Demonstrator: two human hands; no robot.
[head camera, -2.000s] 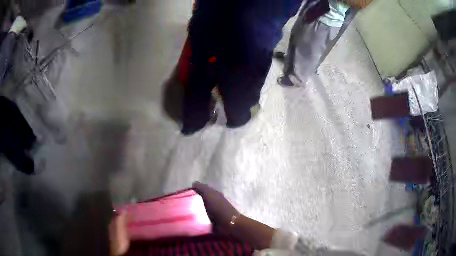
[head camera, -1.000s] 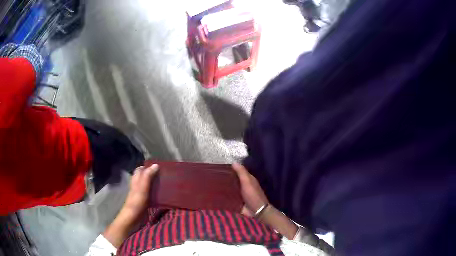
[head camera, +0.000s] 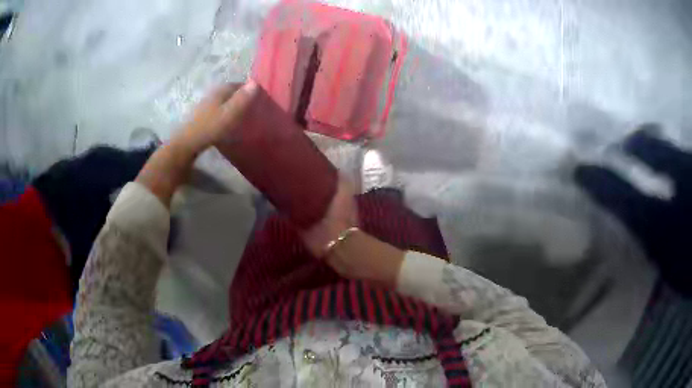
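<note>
A dark-red panel stack (head camera: 277, 163) is held between both hands, tilted, in front of the striped apron; how many panels it has cannot be told. My left hand (head camera: 215, 114) grips its upper left end and is slightly blurred. My right hand (head camera: 334, 221) grips its lower right end and wears a bracelet at the wrist. The red plastic stool (head camera: 372, 38) stands just beyond the panels. Pinkish flat panels (head camera: 341, 79) appear to lie on its top, with a dark gap between two parts.
A person in red (head camera: 34, 280) is at the left edge, with dark clothing beside. Dark clothing of another person (head camera: 656, 182) shows at the right edge. Grey concrete floor (head camera: 485, 45) surrounds the stool. A blue item (head camera: 173, 333) shows at lower left.
The held panels have turned from level to slanted, with the left end up near the stool. The stool now appears closer, and the large dark-clothed figure at right no longer fills that side.
</note>
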